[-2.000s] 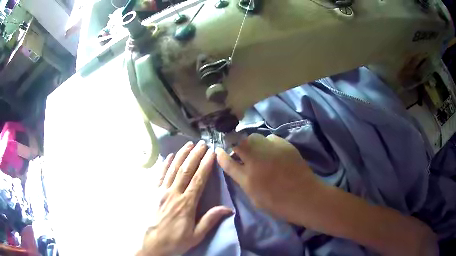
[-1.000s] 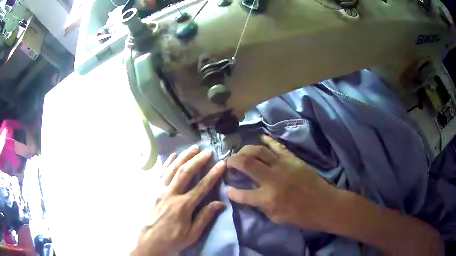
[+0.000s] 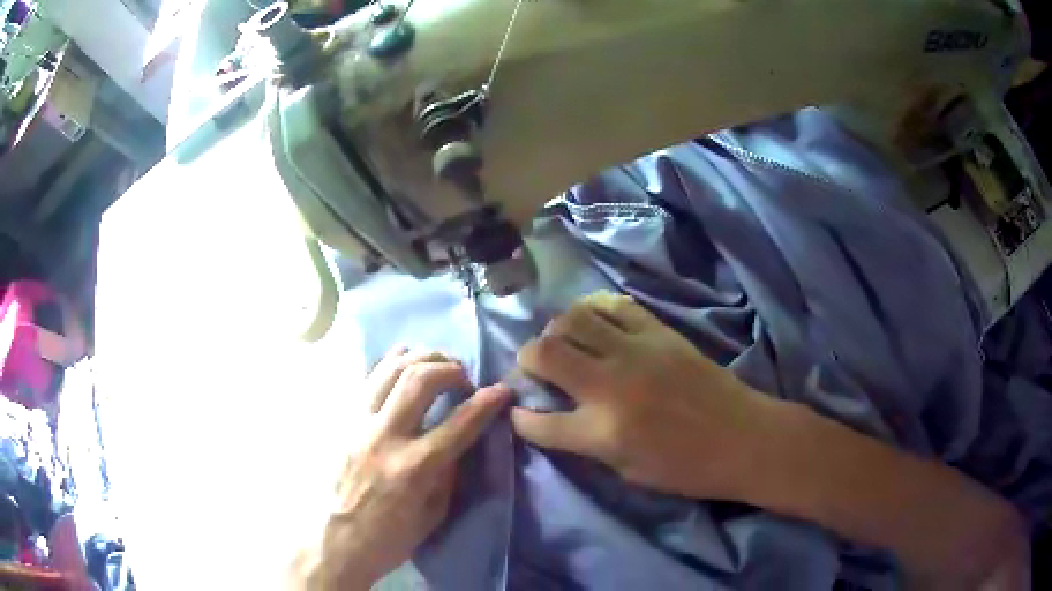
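Note:
The grey-blue garment [image 3: 715, 335] lies in loose folds under the sewing machine arm and down toward me. A straight folded edge [image 3: 494, 462] runs from the presser foot [image 3: 471, 277] toward me. My left hand [image 3: 410, 462] rests on the cloth left of this edge, fingers bent, index fingertip at the edge. My right hand [image 3: 635, 398] pinches the cloth just right of the edge, a little in front of the foot. The fingertips of both hands nearly touch. The needle tip is too small to tell.
The cream sewing machine [image 3: 692, 87] spans the top, with a pale curved strip [image 3: 309, 277] left of its head. The white table [image 3: 208, 393] is glaring at left. Pink items [image 3: 32, 335] and mixed fabric lie at far left. Dark cloth [image 3: 1024, 375] is at the right edge.
Both hands have drawn back from the foot toward me, and more flat cloth shows between them and the foot. The left fingers have curled. The machine appears higher and further left in view.

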